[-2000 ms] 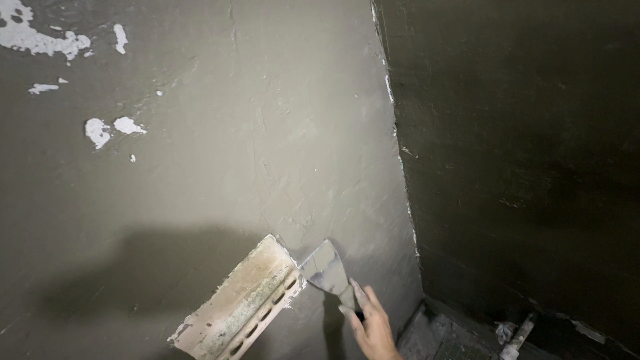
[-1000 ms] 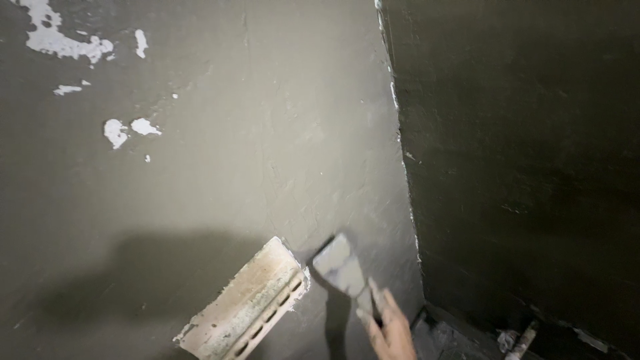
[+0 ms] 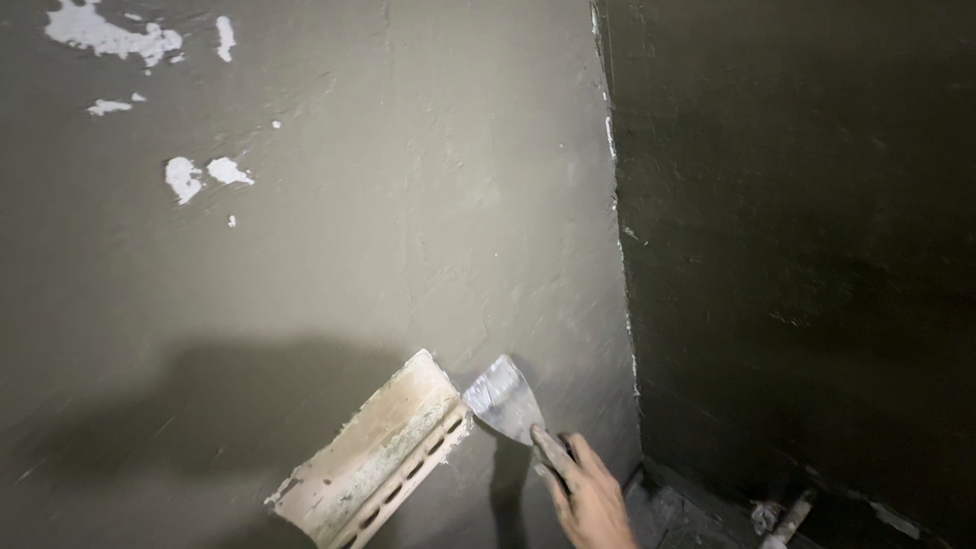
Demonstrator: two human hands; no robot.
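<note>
My right hand grips the handle of a putty knife, its broad metal blade pointing up and left, with grey smears on it. The blade's left corner is by the upper right edge of a long, plaster-crusted plate with a slotted ledge, which slants up from the bottom of the view. Whatever holds the plate is out of frame, and my left hand does not show. Behind both lies a grey skim-coated wall with faint ridges.
White patches show on the wall at upper left. A dark wall meets the grey one at a rough corner on the right. At the lower right, a short stick-like piece and a crumpled scrap lie near the floor.
The putty knife has tilted and shifted relative to the plate; a second ago its blade stood apart from the plate, and now its left corner is beside the plate's edge.
</note>
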